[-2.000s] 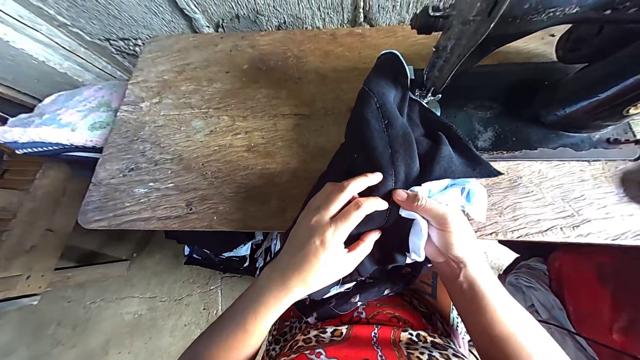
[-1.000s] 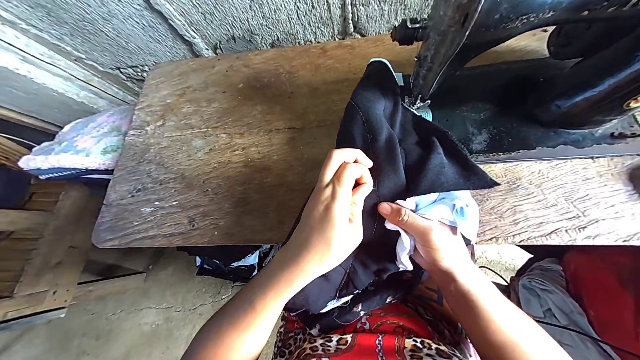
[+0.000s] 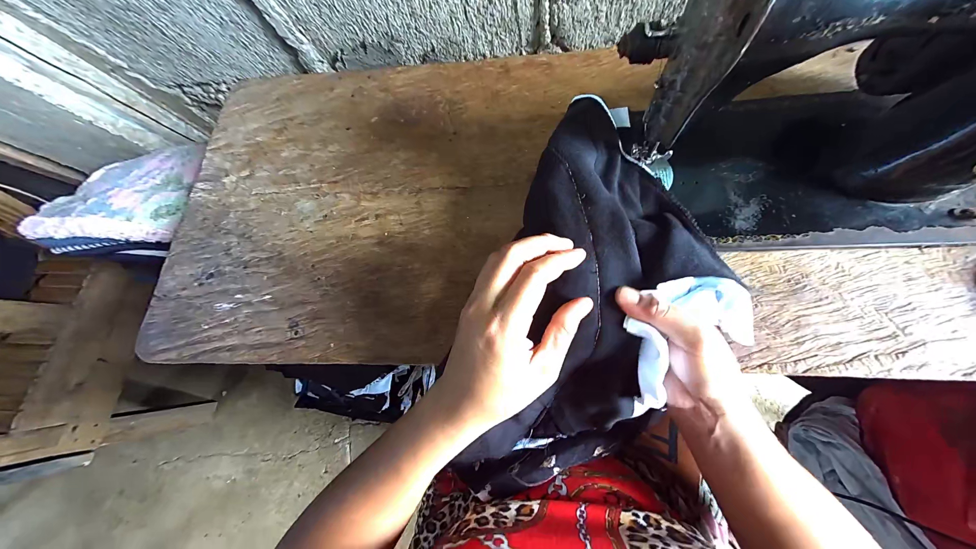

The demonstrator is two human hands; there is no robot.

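Observation:
Black fabric with a stitched seam (image 3: 583,206) lies from the sewing machine's needle area down over the table's front edge toward my lap. My left hand (image 3: 518,328) rests on its left part, fingers apart and bent, the tips near the seam. On the other side, my right hand (image 3: 679,343) pinches the black fabric and a white and light-blue cloth piece (image 3: 705,297), thumb on top. The fabric's upper edge has a pale border and touches the area under the presser foot (image 3: 650,155) of the black sewing machine (image 3: 793,145).
The wooden tabletop (image 3: 328,221) extends left of the fabric, with a rough block wall (image 3: 427,30) behind. A folded floral cloth (image 3: 130,198) lies at the left. Patterned dark cloth (image 3: 366,393) shows below the table edge. Gray and red cloths (image 3: 900,442) sit at lower right.
My left hand's fingers, bunched together a second ago, are now spread over the black fabric. My right hand keeps its hold on the cloth.

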